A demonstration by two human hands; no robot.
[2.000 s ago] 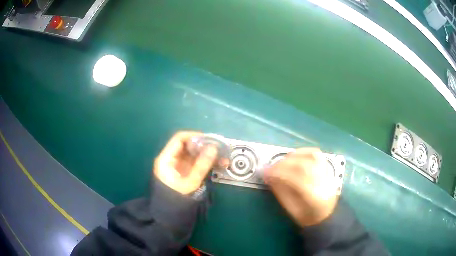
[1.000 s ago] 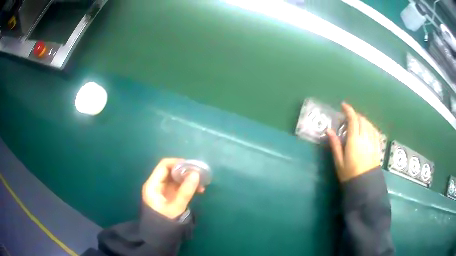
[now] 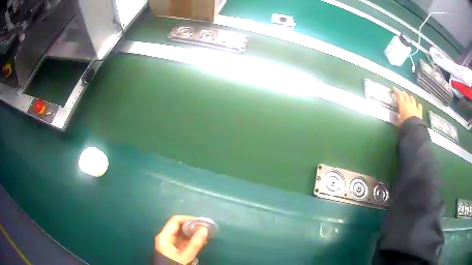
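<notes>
My left hand [image 3: 178, 240] is low in the view over the dark-green bench edge, pinching a small round shiny disc [image 3: 201, 226] between thumb and fingers. My right hand [image 3: 409, 107] is stretched far forward at the upper right, with its fingertips at the right end of a three-ring plate [image 3: 379, 92] beside the metal rail. Whether the fingers grip that plate or only touch it cannot be told. Another three-ring plate [image 3: 352, 187] lies on the near green belt, its right end beside my right sleeve.
A white round puck [image 3: 93, 161] sits at left, near a machine with a red button [image 3: 39, 106]. More plates lie on the far belt [image 3: 208, 36] and at right [image 3: 443, 126]. A cardboard box [image 3: 183, 8], a white bottle [image 3: 398, 50] and stacked plates [image 3: 433, 80] stand beyond.
The plate that was under my hands on the bench now lies on the near belt, released. My right hand has moved from it to a farther plate. My left hand still holds the disc.
</notes>
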